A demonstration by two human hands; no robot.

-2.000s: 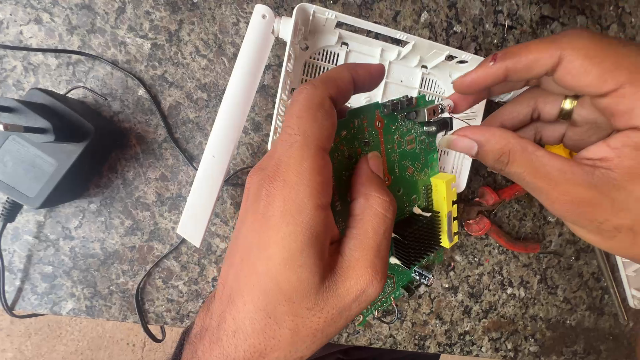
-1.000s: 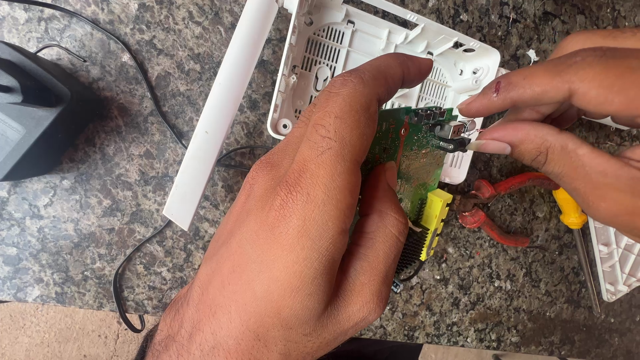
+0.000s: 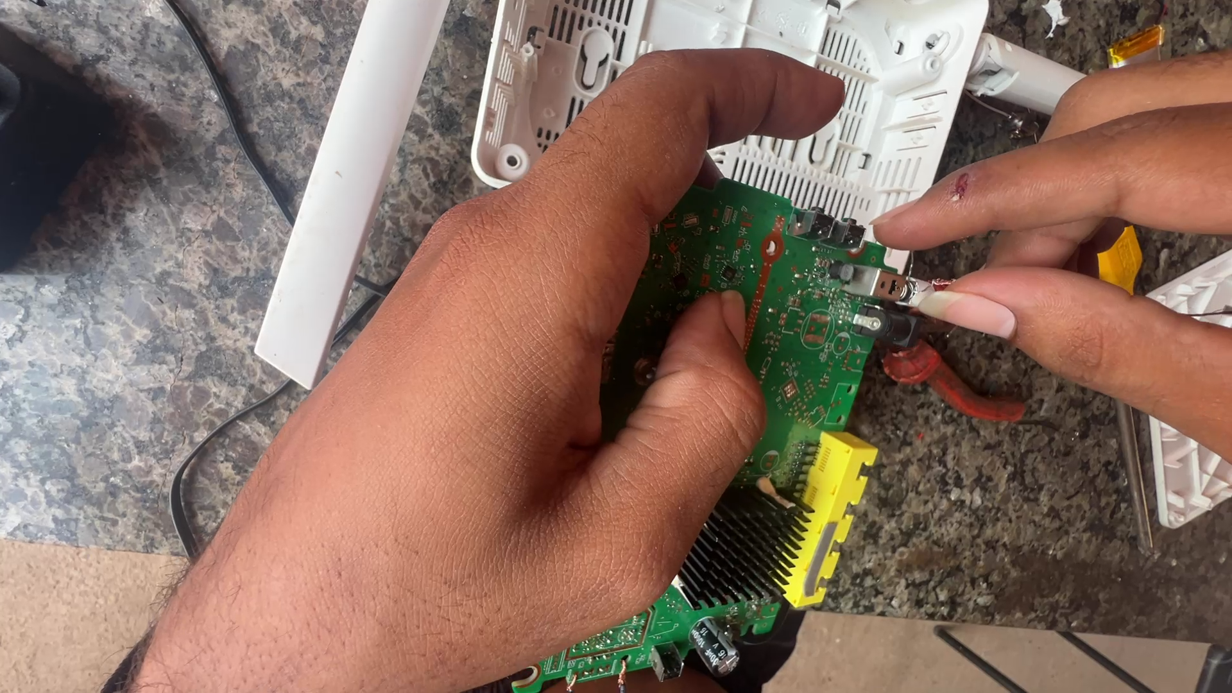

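Observation:
My left hand (image 3: 500,385) grips a green circuit board (image 3: 799,356), its thumb on the face and its forefinger reaching past the top edge. The board carries a black finned heat sink (image 3: 751,544), a yellow port block (image 3: 837,520) and a capacitor (image 3: 714,643). At the board's right edge sit a metal USB port (image 3: 878,284) and a black power jack (image 3: 887,325). My right hand (image 3: 1088,250) is at these ports. Its thumb tip is by the USB port, where a bit of thin wire seems to show; whether the fingers pinch it, I cannot tell.
Behind the board lies a white plastic router housing (image 3: 770,115) with a white antenna (image 3: 356,183) at left. Red-handled pliers (image 3: 953,380), a yellow screwdriver handle (image 3: 1121,260) and a white vented cover (image 3: 1193,404) are at right. A black cable (image 3: 226,106) and a dark adapter (image 3: 48,144) are at left.
The view has moved in closer. The yellow port block and heat sink show more fully than one second ago, as the board is tilted differently. My right fingers remain by the board's ports.

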